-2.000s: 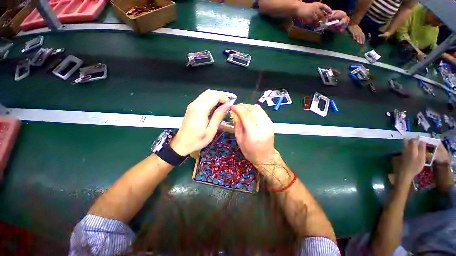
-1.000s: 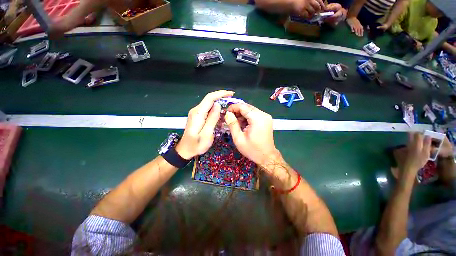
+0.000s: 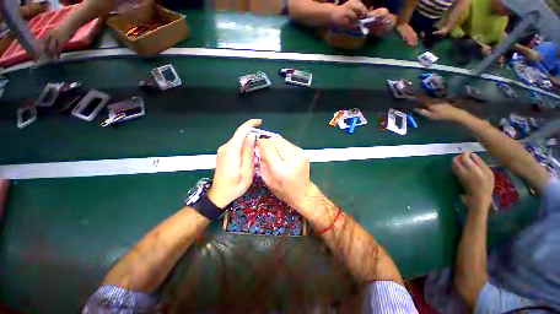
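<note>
My left hand (image 3: 235, 164) and my right hand (image 3: 283, 167) meet above the near pale rail, both on a small whitish housing (image 3: 265, 132). Only its upper edge shows between the fingers; the rest is hidden by the hands. The fingertips of both hands are close together on it. Below the hands stands the parts box (image 3: 264, 233), a shallow cardboard tray full of small red and dark blue-grey wired components (image 3: 261, 211). A partly assembled unit (image 3: 198, 191) lies on the green worktop beside my left wrist.
Housings (image 3: 91, 105) with parts lie scattered on the dark green belt, some with blue pieces (image 3: 352, 126). At the right, a person's arm (image 3: 491, 138) reaches over the belt beside another parts box. Cardboard cartons (image 3: 149, 38) and a pink-red tray (image 3: 55, 30) stand at the far side.
My hands have closed in around the housing, and it shows less. The view has shifted slightly. The person at the right no longer holds up a white frame and reaches over the belt.
</note>
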